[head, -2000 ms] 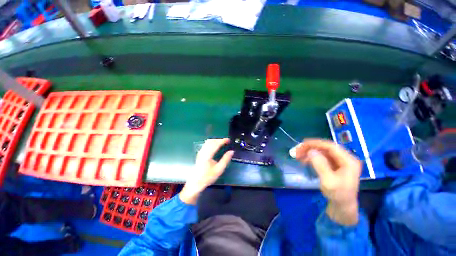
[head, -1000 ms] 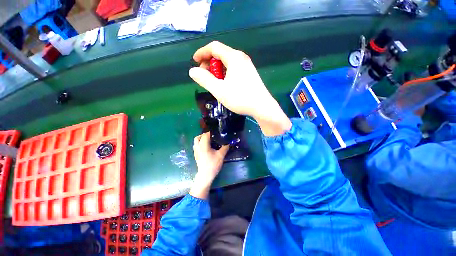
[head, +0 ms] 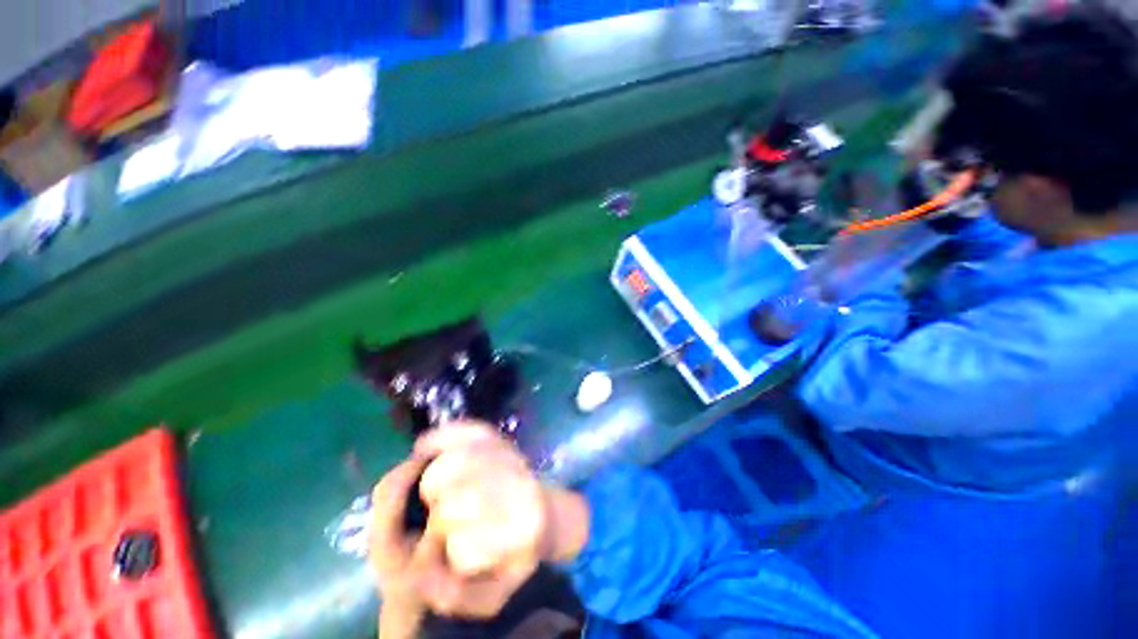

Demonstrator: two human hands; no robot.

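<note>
The black press fixture (head: 437,368) stands on the green bench, blurred. Its silver linkage shows just beyond my hands. My right hand (head: 489,518) is a closed fist at the fixture's near side. The clamp's red grip does not show outside the fist and is hidden in it. My left hand (head: 397,549) is partly covered by the right one, low at the fixture's near left. Its fingertips and anything in them are hidden. The orange-red tray (head: 181,537) is cut off at lower left, with a round black part (head: 135,554) in one pocket.
A blue-and-white box (head: 699,281) stands right of the fixture, with a gauge (head: 729,186) behind it. A white rounded piece (head: 594,391) lies between box and fixture. Clear film (head: 351,527) lies left of my hands. Another person (head: 986,362) works at the right.
My right fist has come down toward me from above the fixture, and the red grip has gone out of sight. The view has swung right, showing more of the other person.
</note>
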